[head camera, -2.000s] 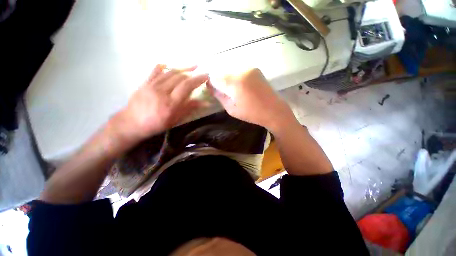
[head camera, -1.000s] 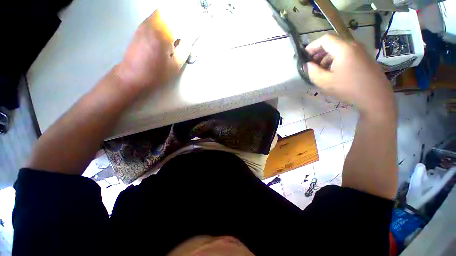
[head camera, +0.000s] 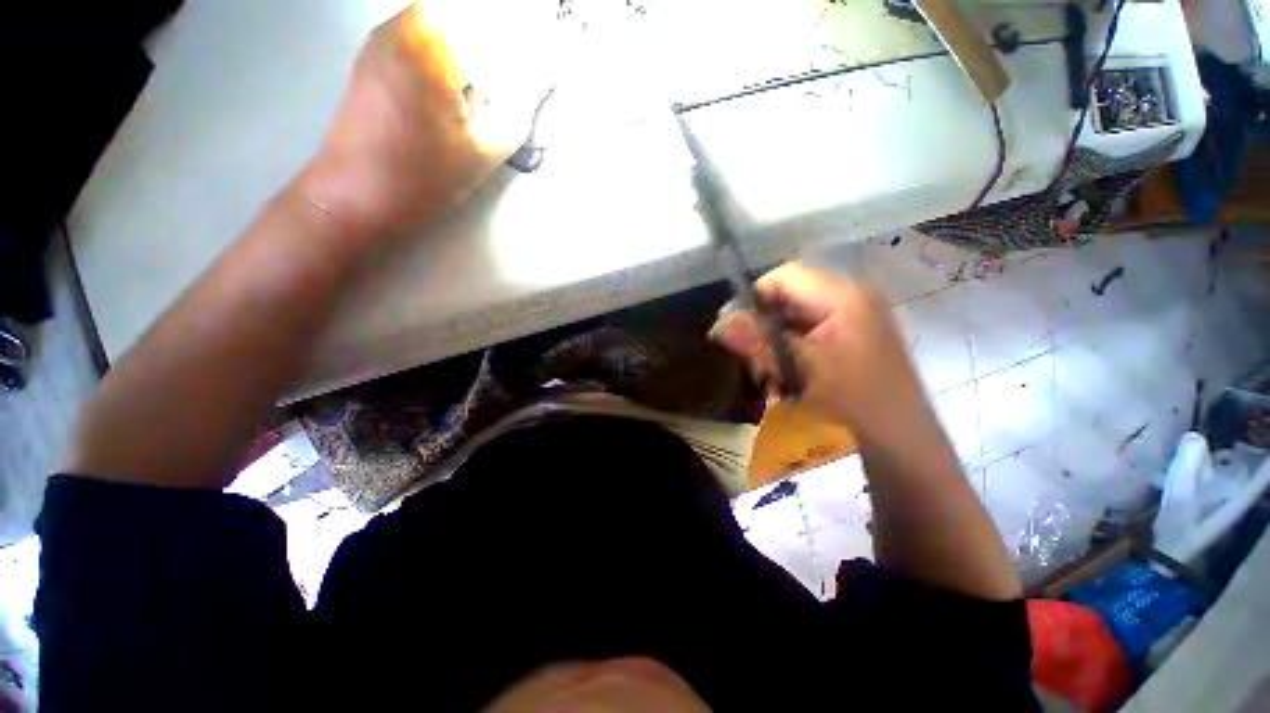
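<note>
My right hand (head camera: 822, 334) holds the dark fabric shears (head camera: 727, 234) by the handles at the table's front edge; the blades point up and left over the white table (head camera: 418, 300). My left hand (head camera: 414, 132) is on the table at the upper left, partly washed out by the lamp. A small dark scrap (head camera: 527, 158) with a thin dark thread shows at its fingertips; whether it grips this cannot be told. The patterned fabric (head camera: 397, 425) lies over my lap below the table edge. The needle area is lost in glare.
A yellowish ruler (head camera: 964, 49) lies at the upper right. Beyond it is a white tray of small metal parts (head camera: 1131, 98). Black cloth (head camera: 70, 98) is at the upper left. A red bundle (head camera: 1075, 652) and a blue package (head camera: 1139, 607) are at the lower right.
My right hand has left the left hand, taken hold of the shears at the right, and brought them left and down to the table's front edge. My left hand has moved up and left.
</note>
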